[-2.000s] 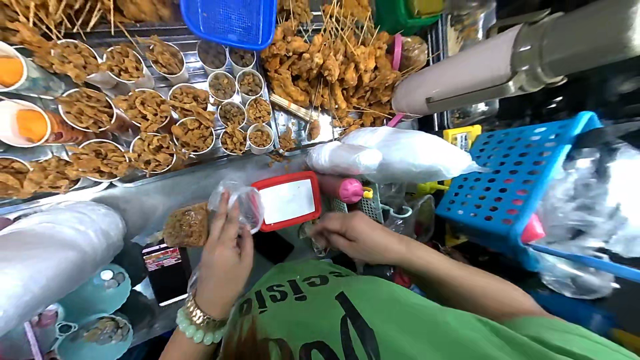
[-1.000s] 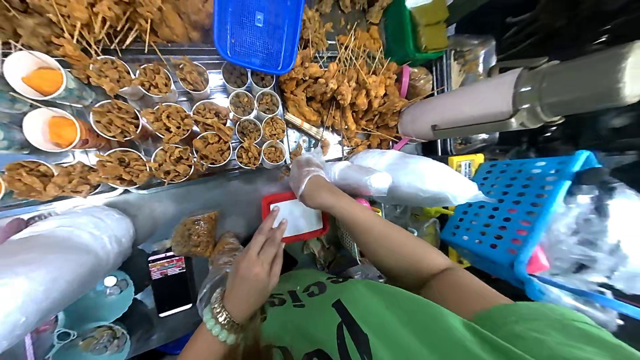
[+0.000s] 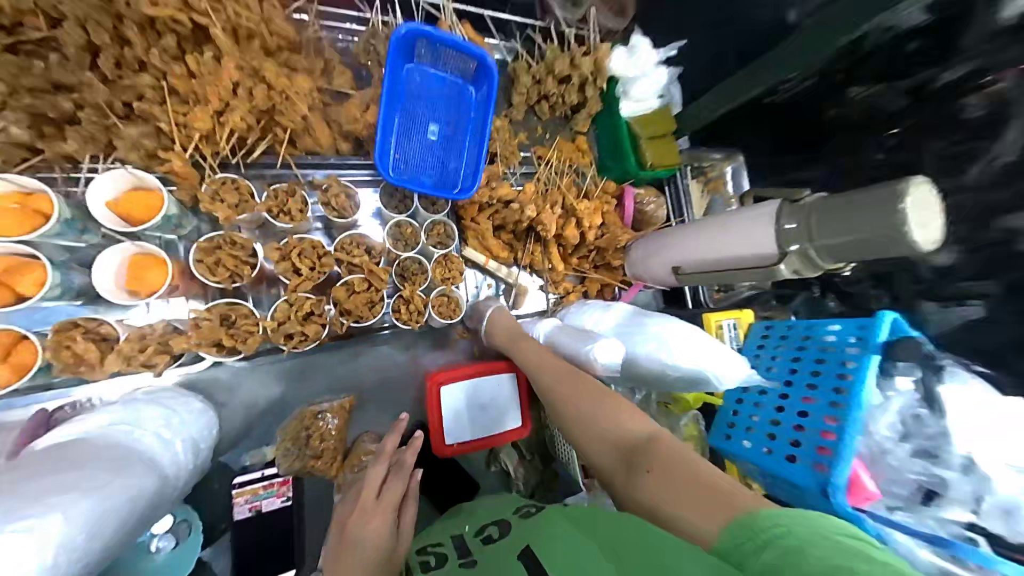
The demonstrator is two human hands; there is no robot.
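Observation:
My left hand lies low in the view with its fingers extended, beside a plastic bag of brown crumbly food and left of a red-rimmed tray with a white surface. My right arm reaches forward past that tray. My right hand, in a clear plastic covering, is at the rack's front edge, just right of the small cups of fried pieces; its fingers are blurred, so whether it holds anything cannot be told. Skewered fried food lies beyond it.
A blue plastic basket sits on the rack. Larger cups of fried pieces and orange food stand left. Rolled plastic bags, a large flask and a light-blue perforated basket are right. A phone lies near front.
My right hand has moved forward from near my body to the rack's edge and now wears a clear plastic covering. My left hand has let go of the clear plastic it held two seconds ago.

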